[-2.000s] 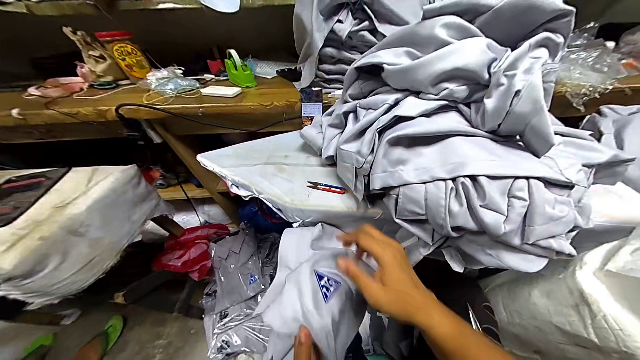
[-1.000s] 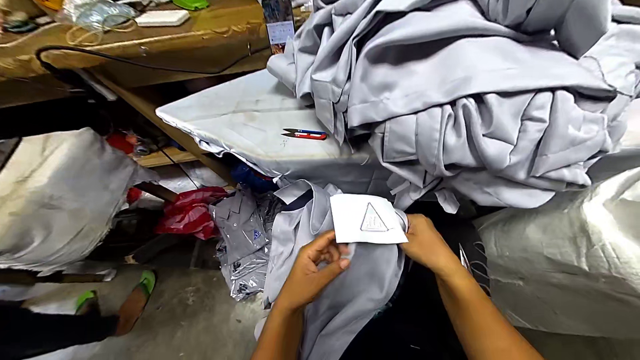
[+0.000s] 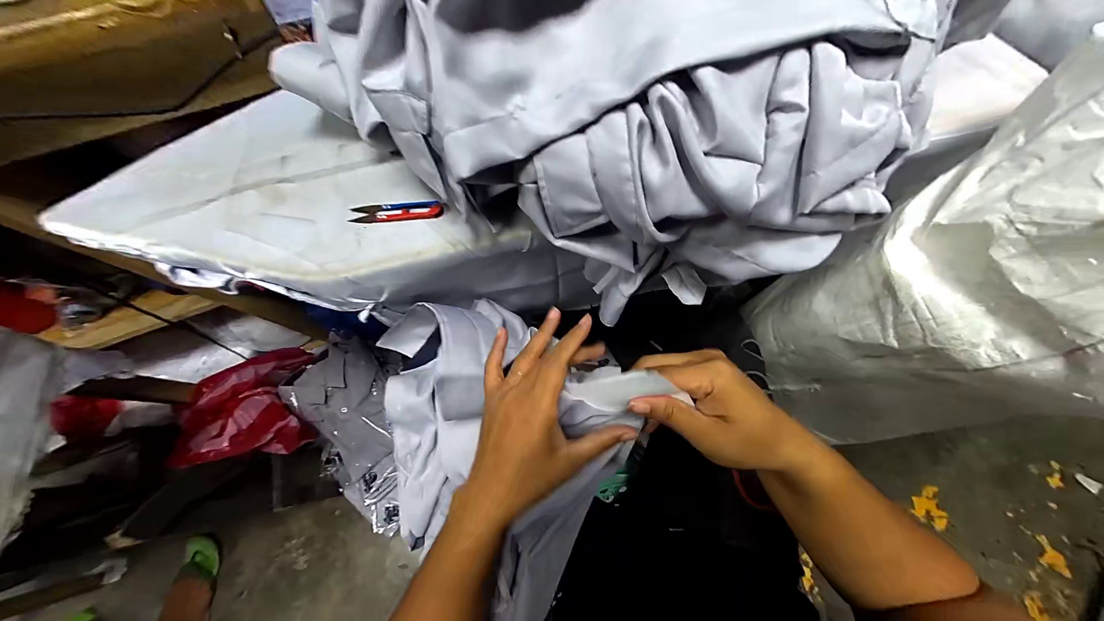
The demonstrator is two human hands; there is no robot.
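A light grey garment [image 3: 448, 388] hangs over my lap below the padded board. My left hand [image 3: 535, 414] rests on it with spread fingers, the thumb pressing by a piece of white backing [image 3: 617, 390]. Between thumb and fingers, my right hand [image 3: 707, 405] pinches the right end of that backing. The triangular emblem cannot be seen from this side. Red-handled thread snips [image 3: 397, 212] lie on the white cloth-covered board [image 3: 233, 190], left of a large heap of grey garments [image 3: 690, 164].
Plastic-wrapped grey shirts [image 3: 345, 405] and a red plastic bag [image 3: 246, 405] lie at the lower left. A large silvery-white sack [image 3: 949, 285] stands at the right. A wooden table [image 3: 129, 60] is at the upper left. Another person's foot in a green slipper [image 3: 203, 555] shows below.
One second ago both hands held up the white backing with a triangle outline; now it is turned and folded low against the garment. My left hand has changed from pinching to spread fingers.
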